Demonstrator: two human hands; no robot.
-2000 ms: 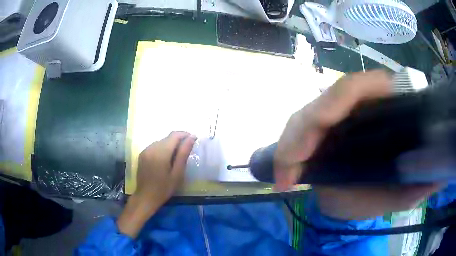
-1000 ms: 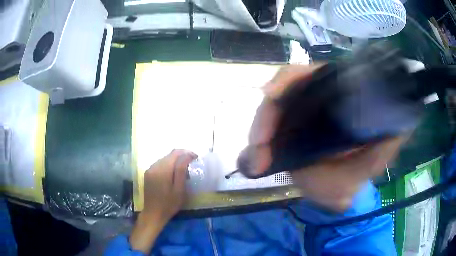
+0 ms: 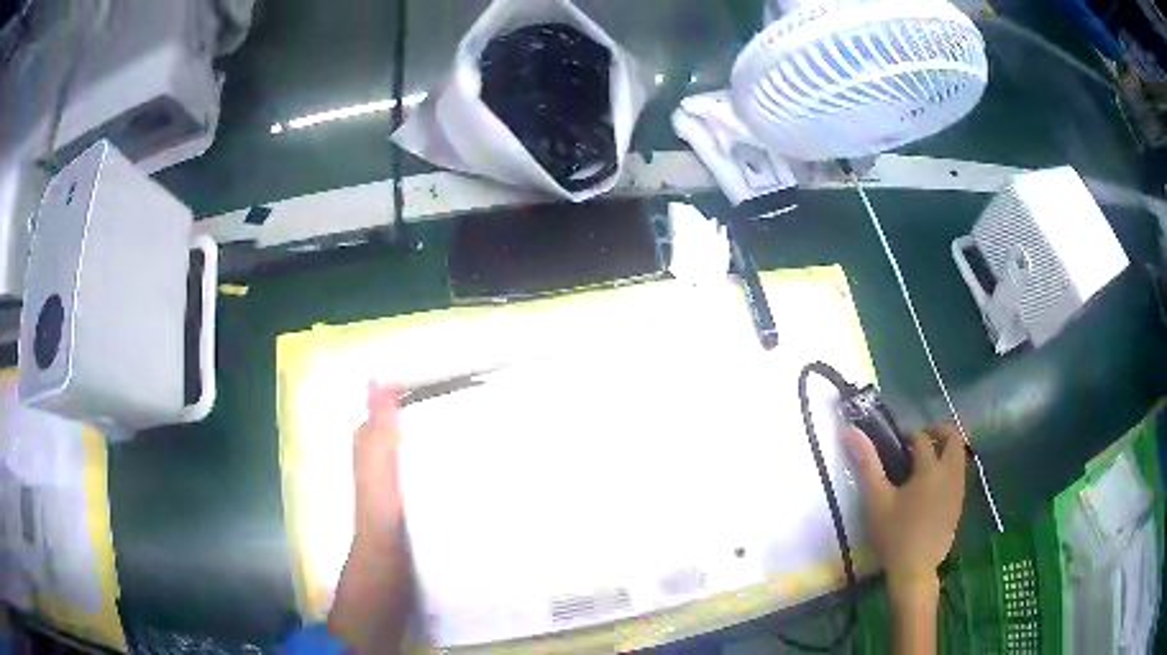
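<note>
A white housing panel (image 3: 602,512) lies on the bright white mat and glares, so its outline is hard to see. A small patch of vent holes shows near its front edge. My left hand (image 3: 381,486) is at the panel's left side, with the fingertips at its rear left corner. My right hand (image 3: 915,499) is at the mat's right edge, around the black electric screwdriver (image 3: 881,433). The screwdriver's cable loops over the mat beside it. Its bit is hidden.
A dark screw pad (image 3: 558,247), a white wipe (image 3: 698,243) and a black pen-like tool (image 3: 756,297) are behind or at the mat's rear. Beyond are a bag of black parts (image 3: 442,122) and a fan (image 3: 860,79). White units (image 3: 113,288) stand left and right (image 3: 1049,253); a green crate (image 3: 1024,595) is front right.
The view has tilted up. My right hand has moved the screwdriver from above the panel to the mat's right edge. My left hand has gone from the near edge to the rear left corner.
</note>
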